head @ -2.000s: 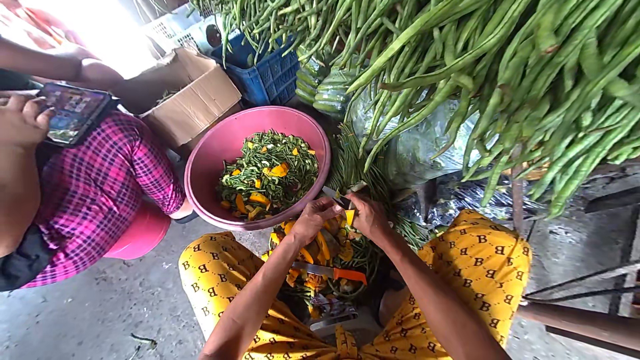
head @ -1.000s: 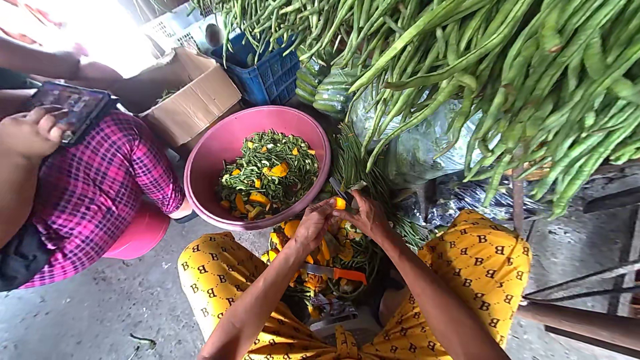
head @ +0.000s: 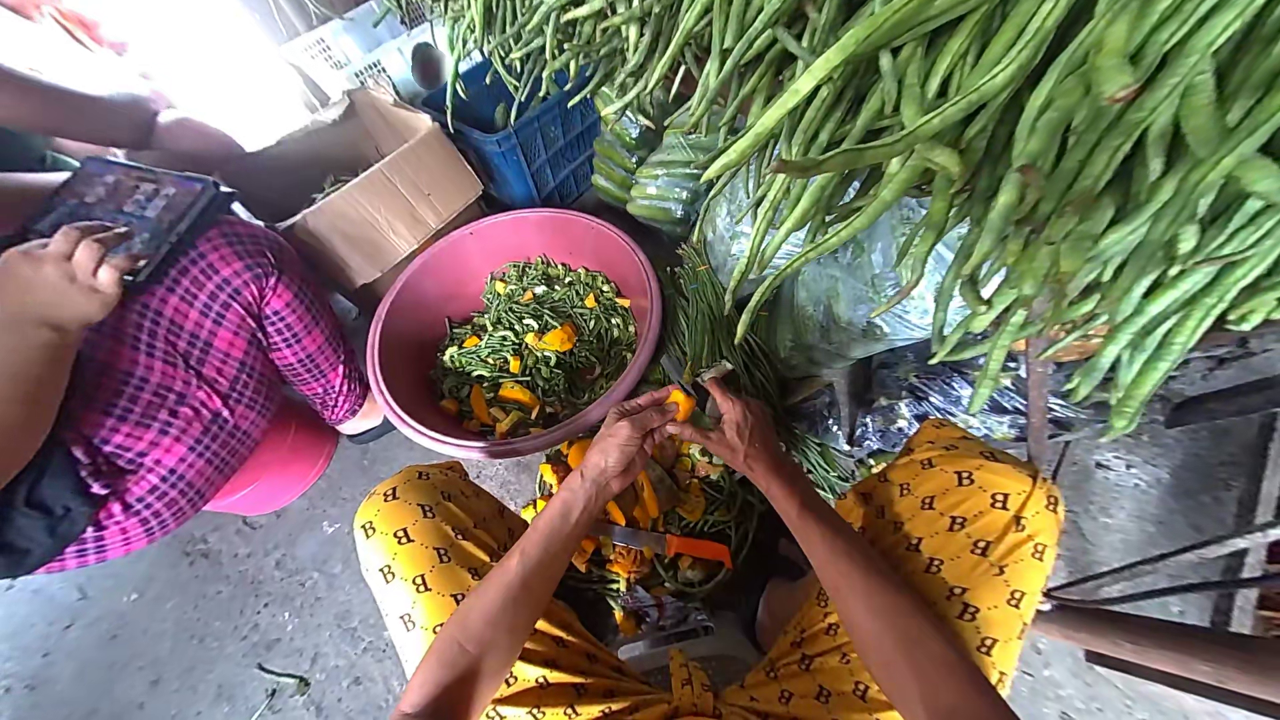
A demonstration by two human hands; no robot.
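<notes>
My left hand [head: 622, 440] holds a small piece of orange squash [head: 681, 404] in its fingertips. Against that piece is my right hand [head: 735, 425], closed around a small knife whose dark blade [head: 676, 374] points up and left; its handle is mostly hidden. Just beyond them is a pink plastic basin [head: 410, 330] of cut green beans [head: 540, 330] mixed with orange squash pieces [head: 552, 338]. Below my hands, between my knees, lies a heap of squash pieces [head: 650, 495] and green stalks. Across it rests a larger knife with an orange handle [head: 700, 549].
Long green pods [head: 1000, 150] hang over the upper right, above plastic-bagged vegetables [head: 840, 290]. Behind the basin stand a cardboard box [head: 385, 215] and a blue crate [head: 540, 150]. At left a person in plaid [head: 200, 370] sits on a pink stool [head: 280, 460], holding a tablet [head: 125, 215].
My hands stay close together over the heap, with small shifts of fingers and knife. The seated person's hand has moved on the tablet.
</notes>
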